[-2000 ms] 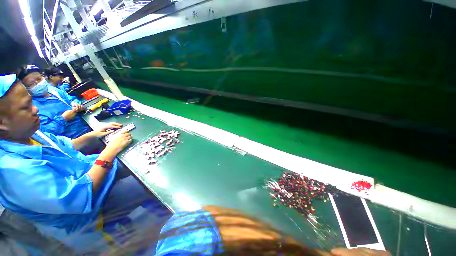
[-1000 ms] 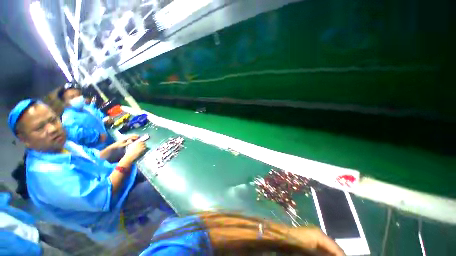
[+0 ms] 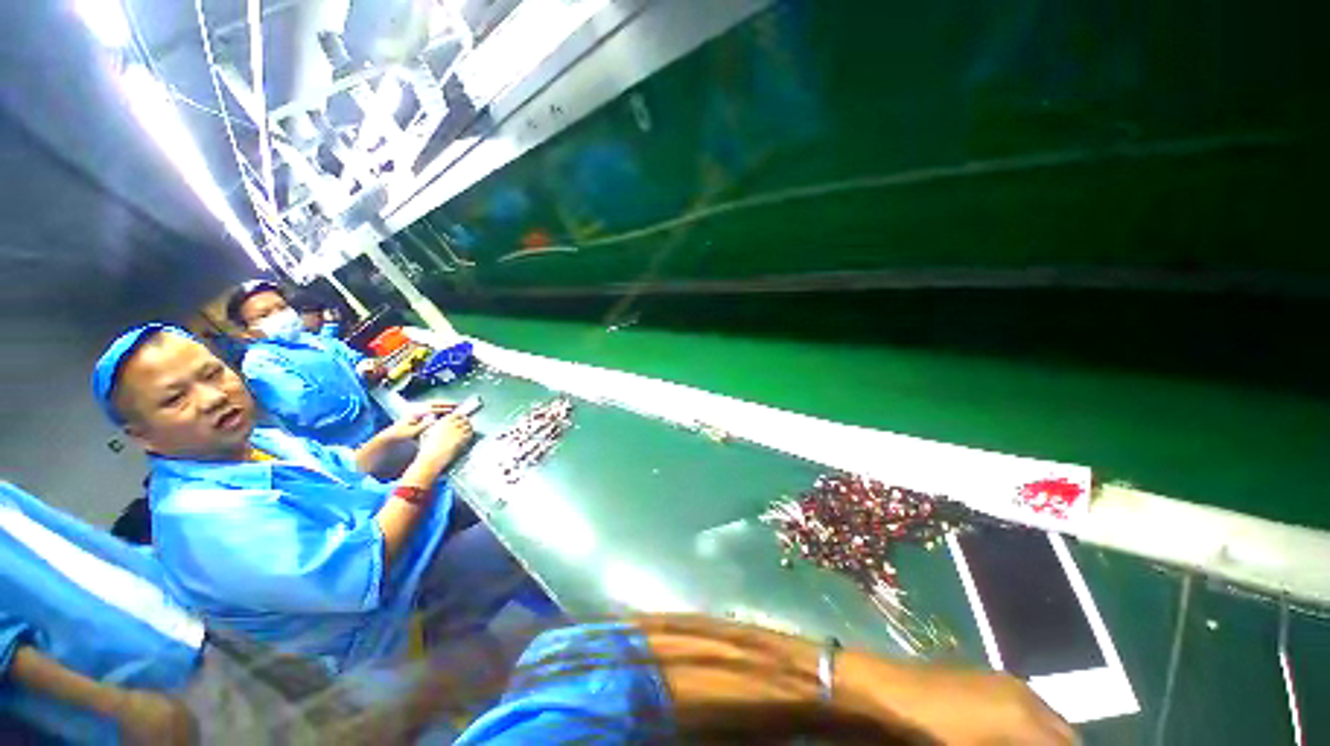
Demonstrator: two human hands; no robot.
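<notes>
My left hand [image 3: 985, 710] is blurred at the bottom edge, with a blue sleeve and a light band at the wrist. It lies just left of the lower end of a black panel with white borders [image 3: 1030, 605]. Its fingers are cut off by the frame, so what they hold cannot be told. A loose heap of tiny dark red-brown parts with thin silvery wires [image 3: 853, 525] lies on the green bench, left of the panel. My right hand is not in view.
A white edge strip [image 3: 875, 469] with a red patch [image 3: 1050, 496] runs beyond the panel, beside the green belt [image 3: 759, 372]. A person in a blue smock [image 3: 277, 532] sits at left by a paler parts heap [image 3: 535, 437]. A blue basket [image 3: 448, 362] stands farther up.
The view has swung left and tilted. More of my left forearm and hand shows near the panel. The neighbour's head has turned from the bench towards the camera. The heap and panel look unchanged.
</notes>
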